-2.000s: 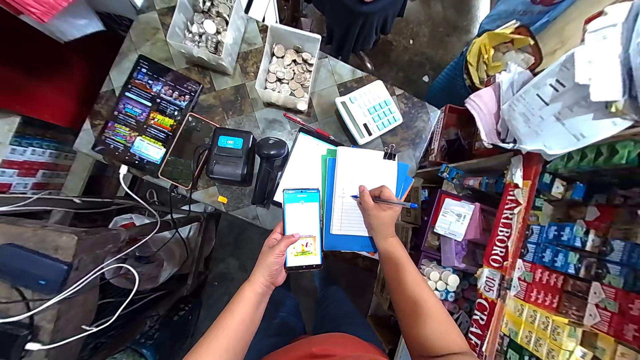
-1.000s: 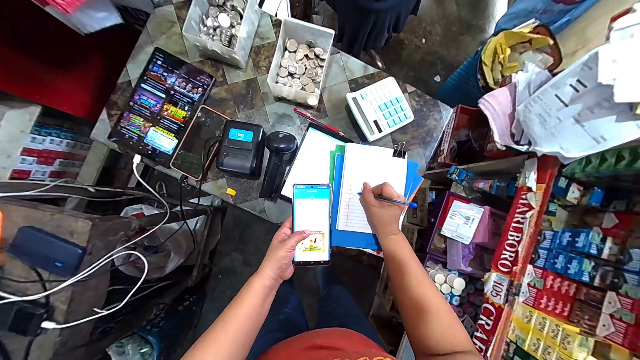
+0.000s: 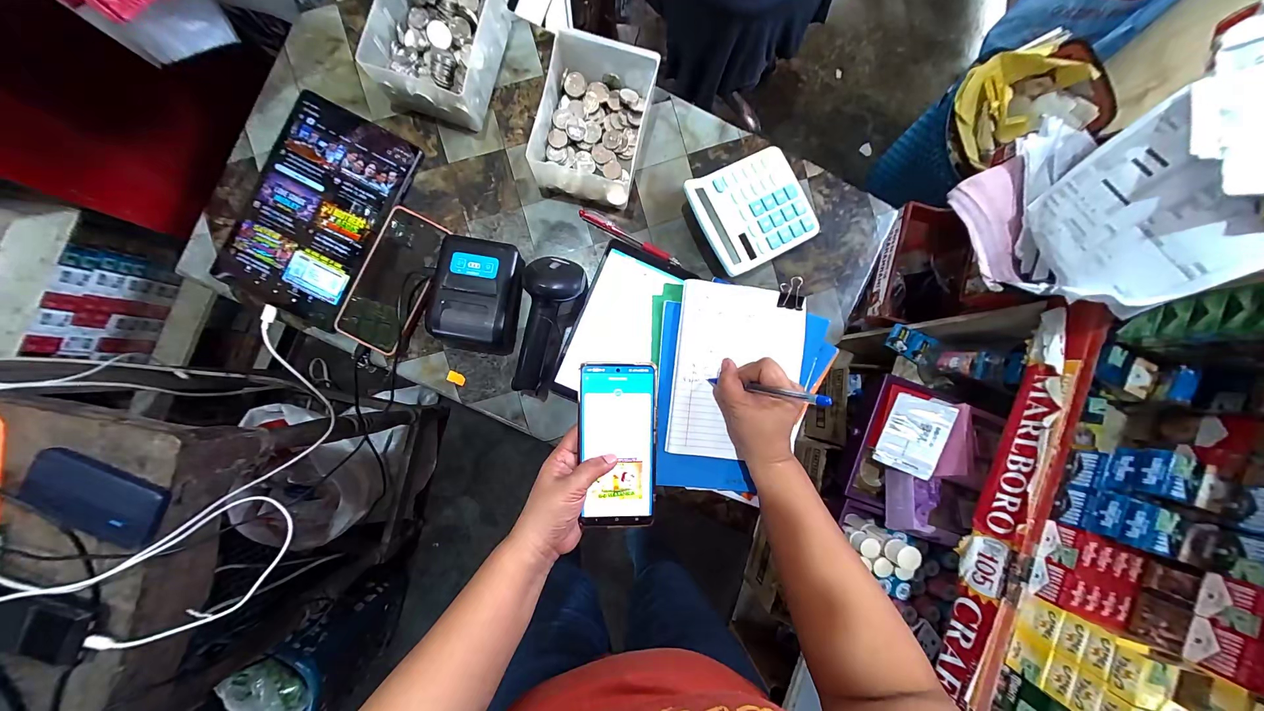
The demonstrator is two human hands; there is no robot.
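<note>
My left hand (image 3: 568, 494) holds a smartphone (image 3: 618, 434) upright with its screen lit, the thumb resting on the glass. A blue ballpoint pen (image 3: 785, 393) is gripped in my right hand (image 3: 755, 410), its tip on a lined notepad (image 3: 706, 434) that bears handwriting. Under the pad lie blue folders (image 3: 691, 472), and a black binder clip (image 3: 791, 292) sits at the pad's top right corner. To the left, a white sheet (image 3: 617, 306) is partly covered by the phone. A red pen (image 3: 632, 239) lies above it, beside a white calculator (image 3: 752, 210).
Farther left on the table are a barcode scanner (image 3: 546, 321), a small black printer (image 3: 474, 293), an orange-edged phone (image 3: 393, 279) and a tablet (image 3: 318, 207). Two plastic tubs of coins (image 3: 592, 118) stand at the back. Shelves of cigarette packs (image 3: 1116, 504) flank my right arm; white cables (image 3: 247, 494) hang left.
Compared with the frame from two seconds ago, my right hand and pen have moved a little down the notepad. My left hand still holds the phone.
</note>
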